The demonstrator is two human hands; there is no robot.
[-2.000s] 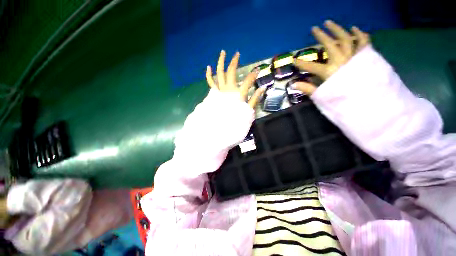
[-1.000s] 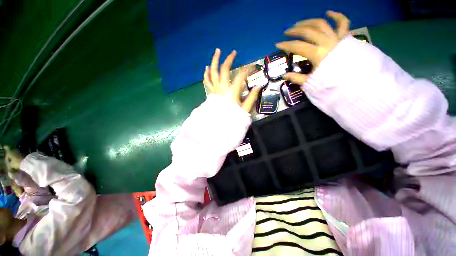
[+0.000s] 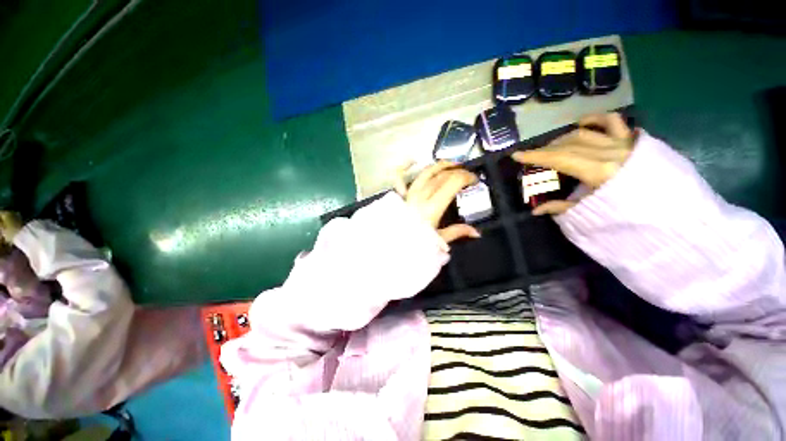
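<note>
My left hand holds a smartwatch unit with a pale lit screen between thumb and fingers, at a pocket in the far row of the black tray. My right hand holds another smartwatch unit, with white and red bands, at a pocket to the right. Three units with yellow-green bands stand in a row on the beige strip. Two more units, one tilted and one upright, lie by the tray's far edge. My fingers and sleeves hide parts of the tray.
A blue mat lies beyond the beige strip on the green bench. A red tray with small parts is low at the left. Another person's sleeve is at the far left, with dark trays near it.
Both hands have moved toward me from the units on the beige strip to the tray, each with a unit. The tray has moved away from me, and more of the strip shows.
</note>
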